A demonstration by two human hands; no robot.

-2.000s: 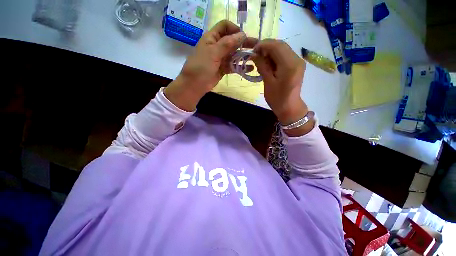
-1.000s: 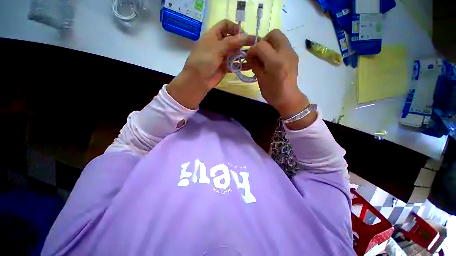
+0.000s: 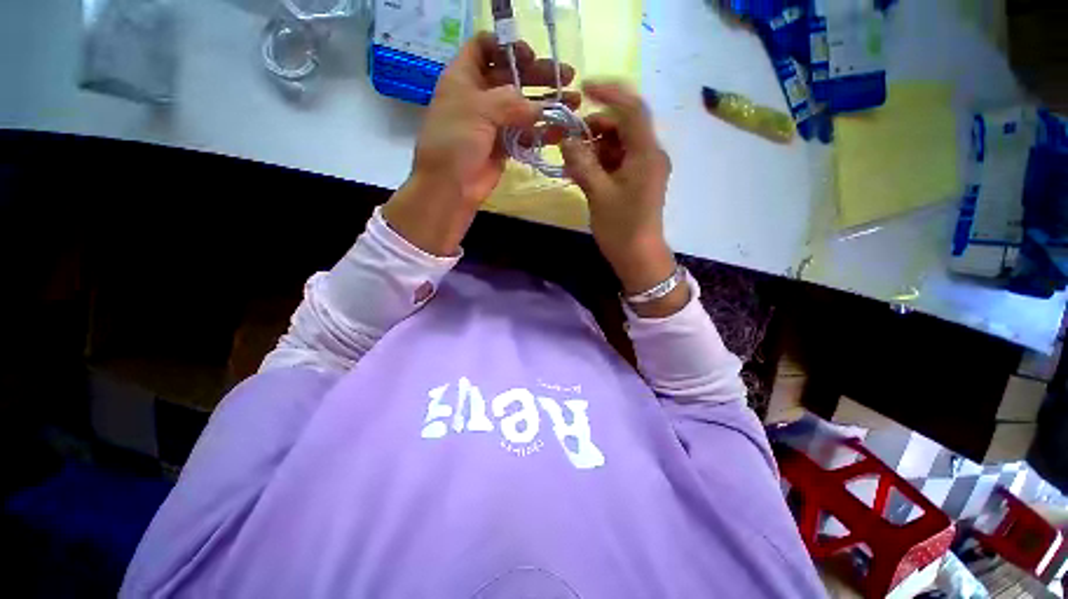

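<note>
A pale USB cable is coiled to palm size, held above the table's near edge with its two plug ends pointing away from me. My left hand grips the coil's left side and the cable just below the plugs. My right hand is at the coil's right side, with thumb and fingertips closed on it; its fingers are slightly blurred. A yellow sheet lies beneath and behind the hands.
A blue and white retail box lies left of the hands, with loose cable coils and a clear plastic bag farther left. Right are a yellow-green packet, flat cartons, another yellow sheet and a red stool.
Both hands and the coil have moved a little left. My right hand has shifted down the coil's right side, away from the plug ends, and its wrist has turned.
</note>
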